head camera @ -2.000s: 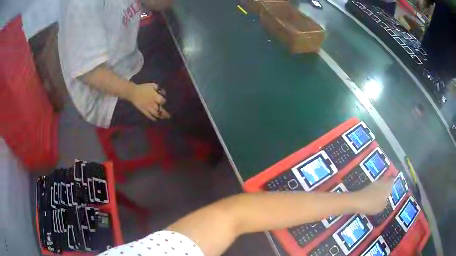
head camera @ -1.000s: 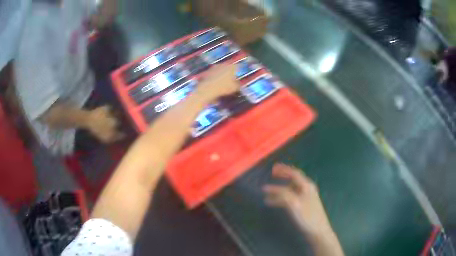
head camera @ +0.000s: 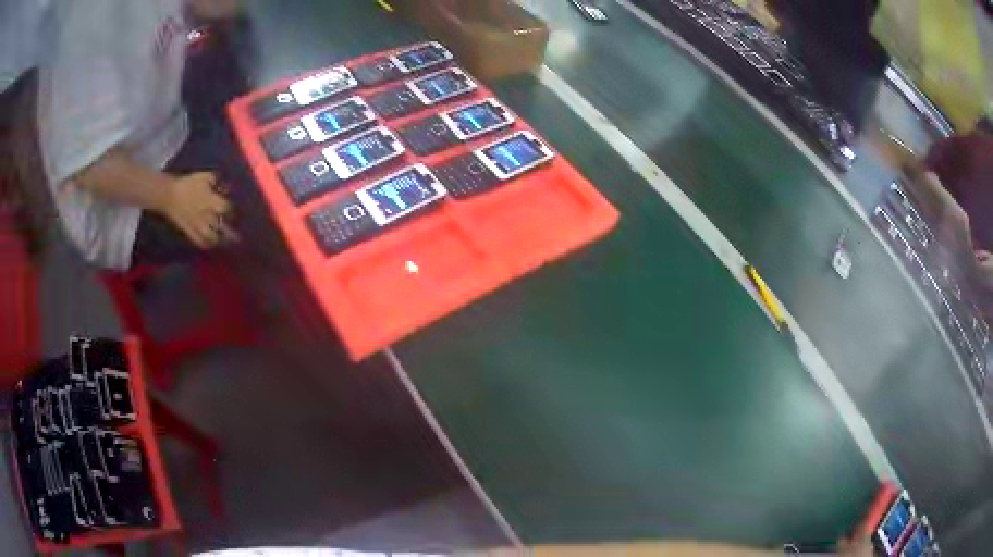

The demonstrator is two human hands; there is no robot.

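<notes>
A red phone tray (head camera: 376, 316) lies on the green bench at upper left, its left side past the bench edge. Several keypad phones (head camera: 403, 194) with lit blue screens fill its pockets in two rows; the two nearest pockets are empty. A second red tray (head camera: 880, 503) with lit phones (head camera: 895, 522) shows at the bottom right, cut off. A bare forearm, seemingly my left, runs along the bottom edge from a white sleeve towards it. My left hand (head camera: 854, 546) is a cut-off sliver by that tray, its grip hidden. My right hand is out of the picture.
A seated person's hand (head camera: 198, 209) is left of the tray. A crate of black handsets (head camera: 163, 490) stands at lower left. A brown box (head camera: 485, 38) is behind the tray. A yellow stick (head camera: 765, 296) lies on the bench's pale strip.
The first tray has moved up and left in view, and the arm is off it. The forearm now lies along the bottom edge. My right hand has left the picture. More of the second tray shows.
</notes>
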